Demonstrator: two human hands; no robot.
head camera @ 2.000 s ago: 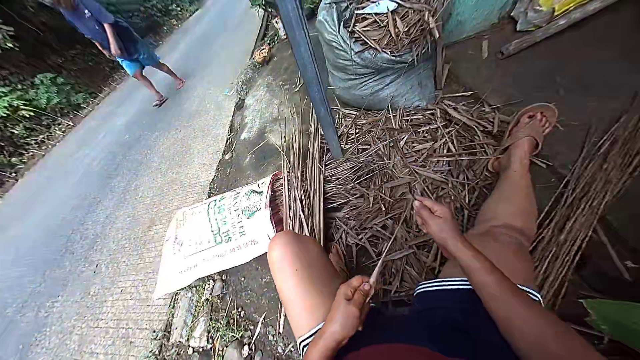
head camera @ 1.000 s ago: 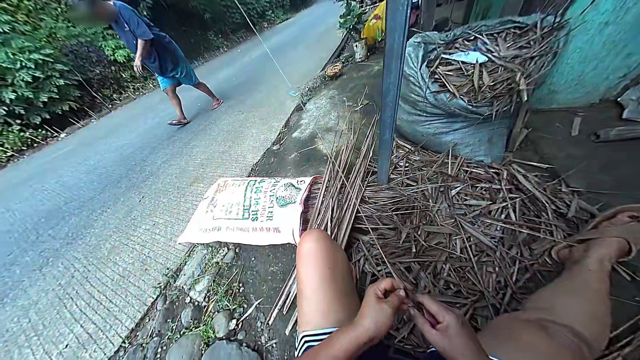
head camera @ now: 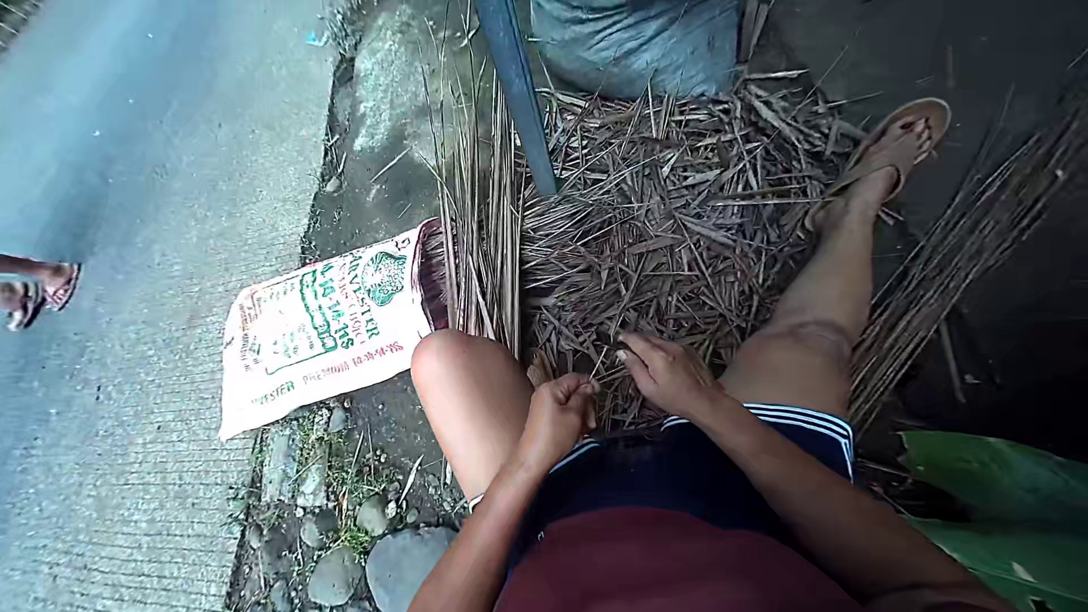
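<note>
My left hand [head camera: 563, 415] is closed, its thumb and finger pinching the end of a thin strip. My right hand [head camera: 667, 374] is a little to the right, fingers bent towards the left one; whether it grips the same strip is unclear. Both hands are above my lap, over a pile of dry brown leaf strips and stalks [head camera: 663, 229] on the ground between my legs. A bundle of long thin dry sticks [head camera: 489, 229] stretches away beside my bent left knee, its near end hidden behind the knee. A printed white sack [head camera: 327, 331] lies left of it.
A metal post [head camera: 520, 93] stands at the pile's far side, before a stuffed grey-green sack [head camera: 637, 42]. More long sticks [head camera: 952, 255] lie right of my leg, near a green leaf [head camera: 994, 484]. Stones [head camera: 336, 574] edge the concrete road [head camera: 170, 212], where a person's feet show.
My hands were together one second ago and are now slightly apart. The view has turned noticeably. Of the walking person, only the feet now show at the left edge.
</note>
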